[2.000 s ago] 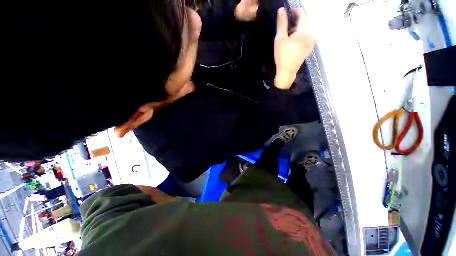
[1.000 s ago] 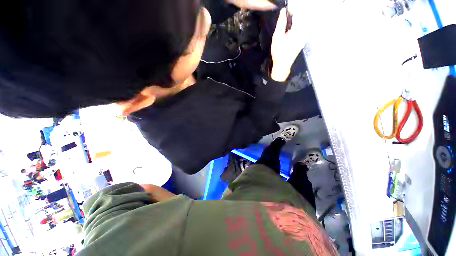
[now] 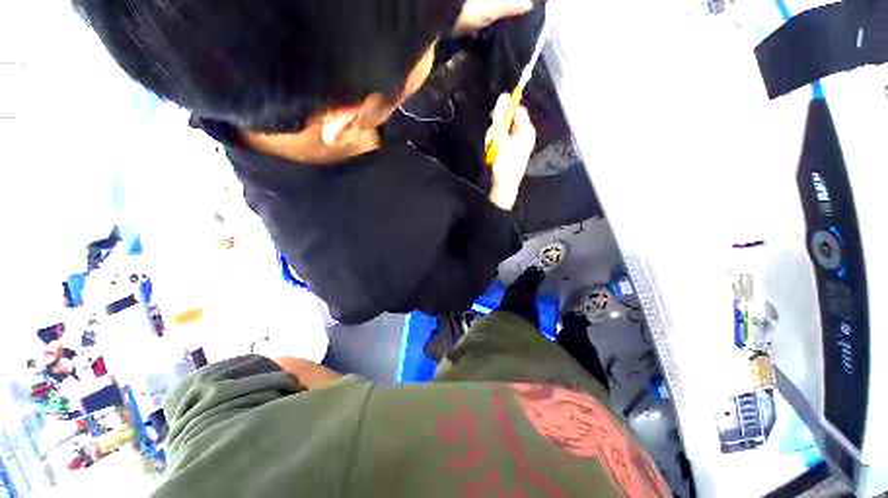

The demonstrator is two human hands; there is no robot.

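Neither of my hands is in view. A green sleeve (image 3: 224, 409) of mine and a strip of bare forearm (image 3: 307, 373) show at the lower left. In front of me a seated person in black (image 3: 380, 224) leans over dark cloth (image 3: 467, 107), part of it with a faint check. That person's hand (image 3: 514, 146) holds snips (image 3: 501, 126) with an orange-yellow handle, blades towards the table edge. Their other hand (image 3: 492, 12) is cut off by the top edge. A pale thread lies on the dark cloth.
A white machine table (image 3: 672, 224) runs down the right, with a measuring scale along its edge. The machine's black panel (image 3: 828, 263) is at the far right. A blue crate (image 3: 419, 345) stands low by my feet. Workshop tables show at the left.
The snips have left the table and are in the seated person's hand. The view has shifted, and that person's head appears further right. My hands stay out of view.
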